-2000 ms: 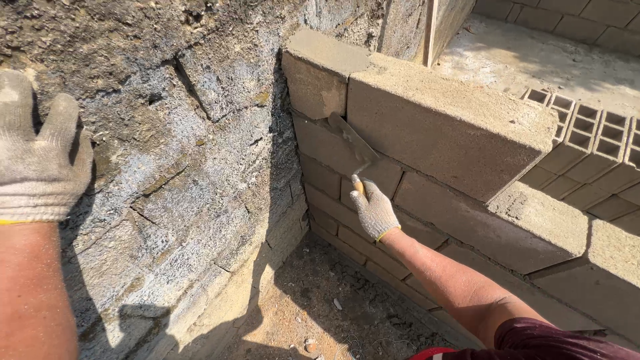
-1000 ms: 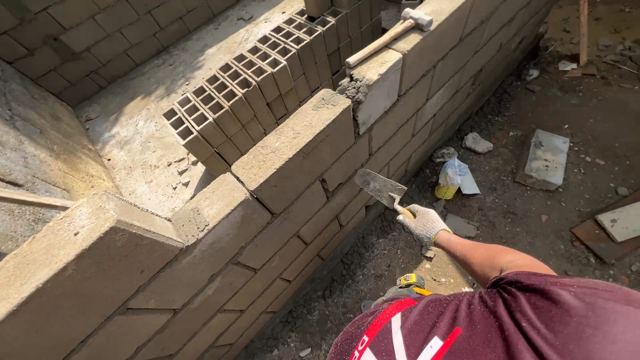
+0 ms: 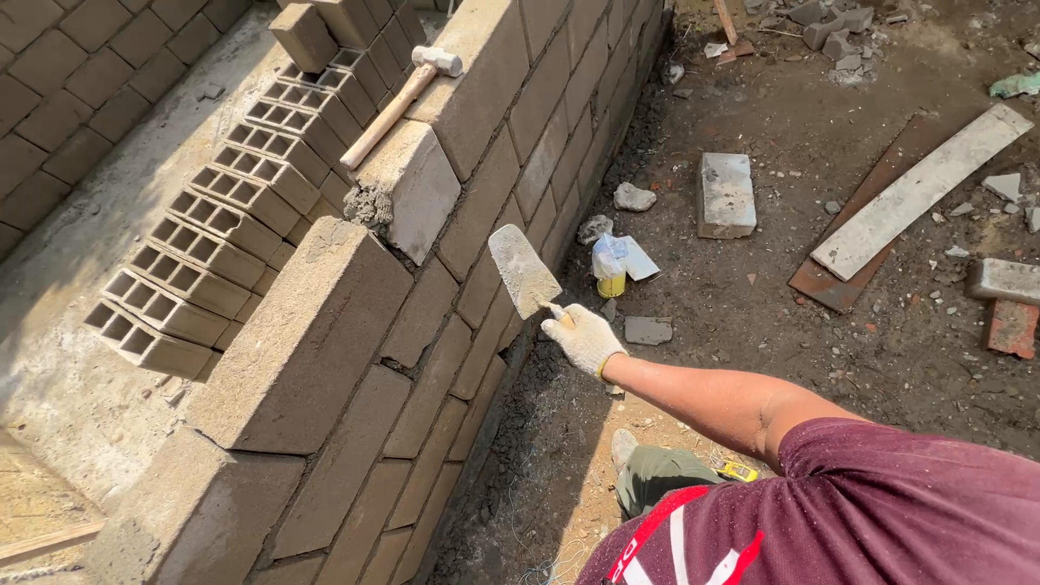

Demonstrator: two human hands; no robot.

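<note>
My right hand [image 3: 587, 336], in a pale knit glove, grips the handle of a mortar-smeared brick trowel [image 3: 522, 271]. The trowel's blade points up and left, over the side of a block wall [image 3: 325, 341]. Left of the blade, a gap in the top course lies between a large block and a smaller block [image 3: 413, 193] with rough mortar [image 3: 368, 205] on its near end. A hammer with a wooden handle [image 3: 392, 114] rests on top of the wall beyond. My left hand is out of view.
Hollow blocks [image 3: 203, 219] stand in a row behind the wall. On the ground to the right lie a loose block [image 3: 726, 195], a long pale board [image 3: 922, 191] over a brown one, a yellow container [image 3: 611, 280] with plastic, and rubble. A yellow tape measure [image 3: 737, 470] shows near my leg.
The view has swung far from the rough wall corner along the block wall. My left hand, on the rough wall two seconds ago, has left view. My right hand keeps hold of the trowel.
</note>
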